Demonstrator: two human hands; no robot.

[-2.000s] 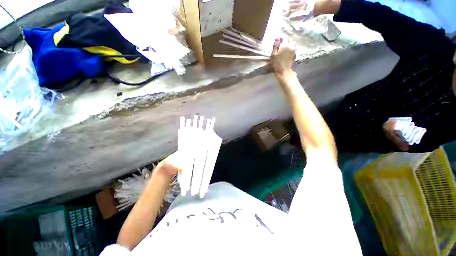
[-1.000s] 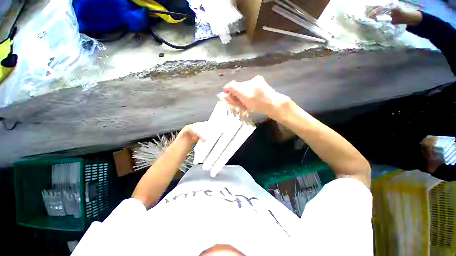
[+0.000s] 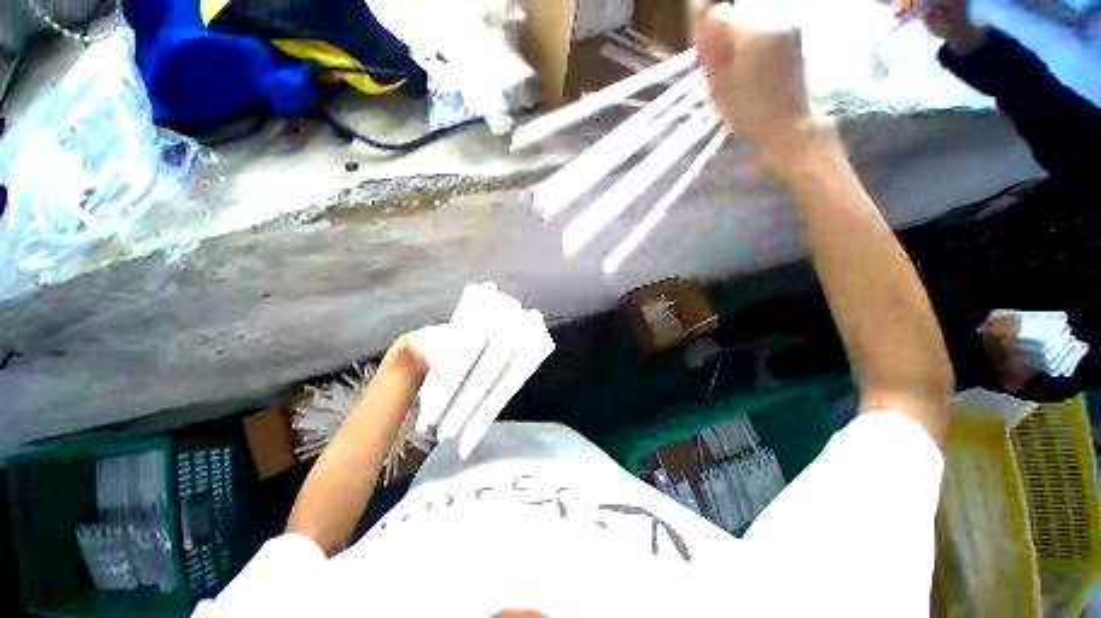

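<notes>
My left hand [image 3: 423, 353] holds a fanned bunch of white flat sleeves [image 3: 493, 362] in front of my chest. My right hand [image 3: 758, 79] is raised at the ledge, slightly blurred, and grips several long white strips [image 3: 640, 169] that fan out down and to the left. The strips are clear of the sleeves. The open carton [image 3: 549, 48] stands on the ledge just behind the strips, with a few white pieces inside. My right fingertips are partly hidden by blur and glare.
The concrete ledge [image 3: 278, 229] bears clear plastic bags [image 3: 85, 169] and a blue cloth item [image 3: 223, 73]. Below are green crates [image 3: 193, 519] with white pieces, a stick bundle [image 3: 344, 410], a small carton [image 3: 668, 314] and a yellow crate [image 3: 1056, 483]. Another person's dark sleeve [image 3: 1026, 91] is right.
My right hand has moved from the sleeves up and right to the ledge and now holds long strips. The sleeves in my left hand have shifted slightly left, their upper ends now uncovered.
</notes>
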